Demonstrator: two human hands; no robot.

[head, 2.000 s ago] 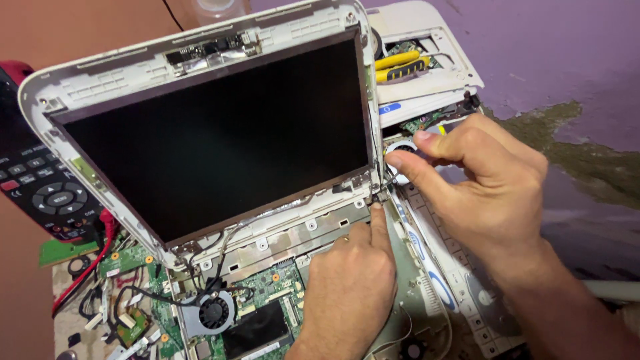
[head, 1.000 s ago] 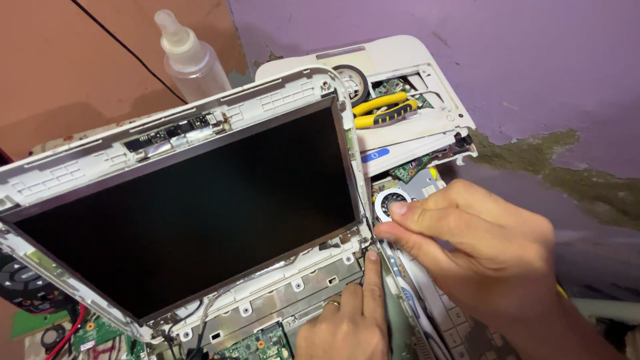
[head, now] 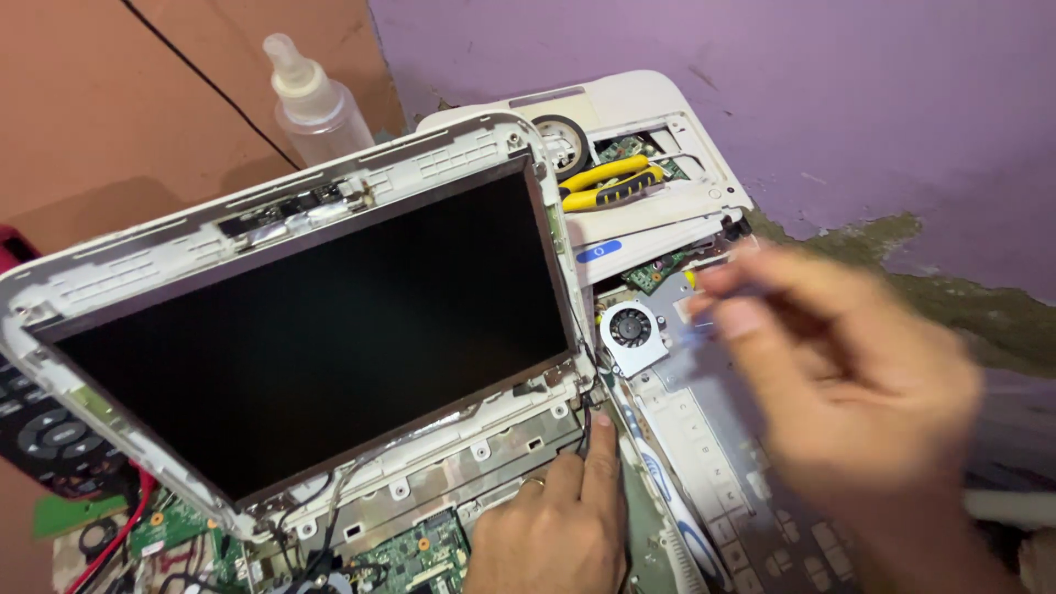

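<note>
An opened laptop's bare LCD screen (head: 330, 330) stands raised in its white lid, with the bezel off. My left hand (head: 553, 511) rests on the metal chassis (head: 412, 495), its index fingertip touching the black cable at the right hinge (head: 587, 400). My right hand (head: 841, 363) is lifted over the keyboard parts at the right, blurred, thumb and fingertips close together; whether something small is between them cannot be told. Left of those fingertips lies a small cooling fan (head: 632, 328). A green circuit board (head: 412, 553) shows below the screen.
Yellow-handled pliers (head: 610, 181) and a roll of tape (head: 561, 148) lie on a white laptop casing (head: 643, 99) behind. A clear spray bottle (head: 318, 115) stands at the back. A multimeter (head: 54, 437) and red lead (head: 111, 528) are at the left. A toothbrush (head: 660, 487) lies beside the chassis.
My right hand has moved away from the right hinge, up and to the right, uncovering the fan. My left index finger remains at the hinge. The view has shifted.
</note>
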